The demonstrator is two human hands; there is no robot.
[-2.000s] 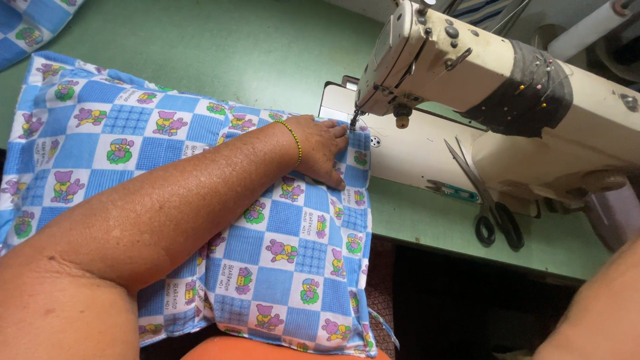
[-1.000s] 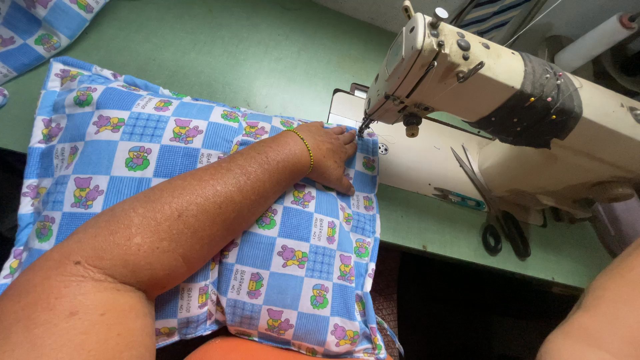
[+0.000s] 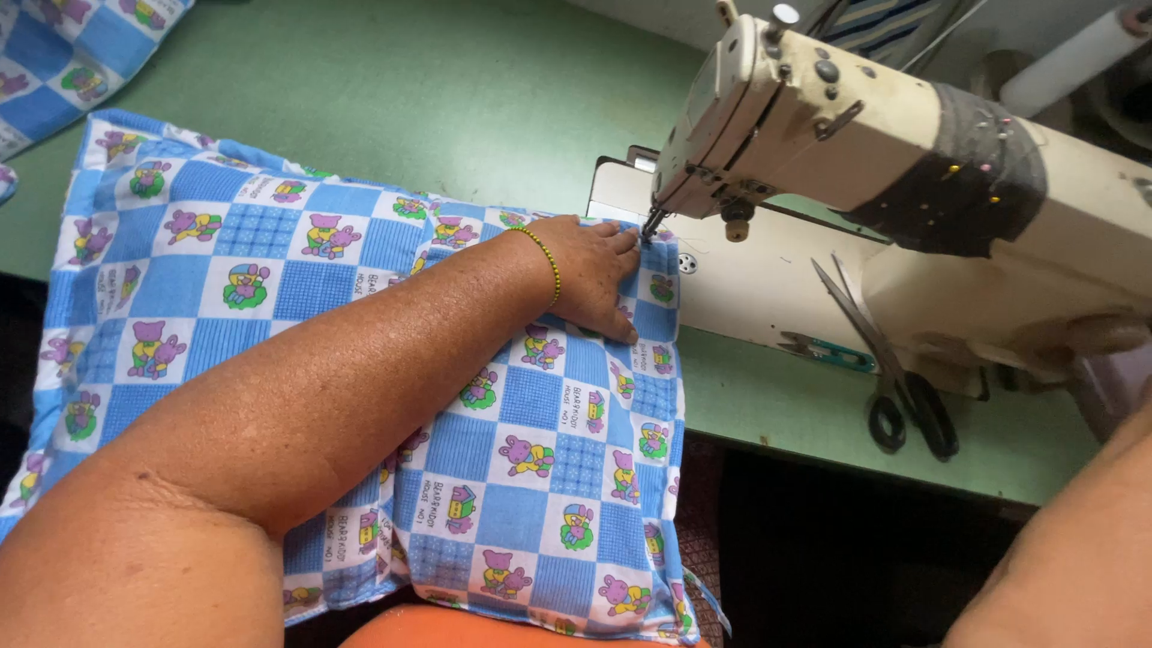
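Observation:
My left hand lies flat, palm down, on a padded blue-and-white checked cloth piece printed with cartoon animals. Its fingertips are just left of the needle and presser foot of a cream sewing machine, and the foot rests near the cloth's upper right corner. A beaded yellow-green bracelet circles the wrist. Of my right side only the forearm shows at the lower right edge; the right hand is outside the view.
Black-handled scissors and teal thread snips lie right of the cloth, by the machine bed. More of the printed cloth lies at the upper left of the green table. Pins stick in a dark wrap around the machine arm.

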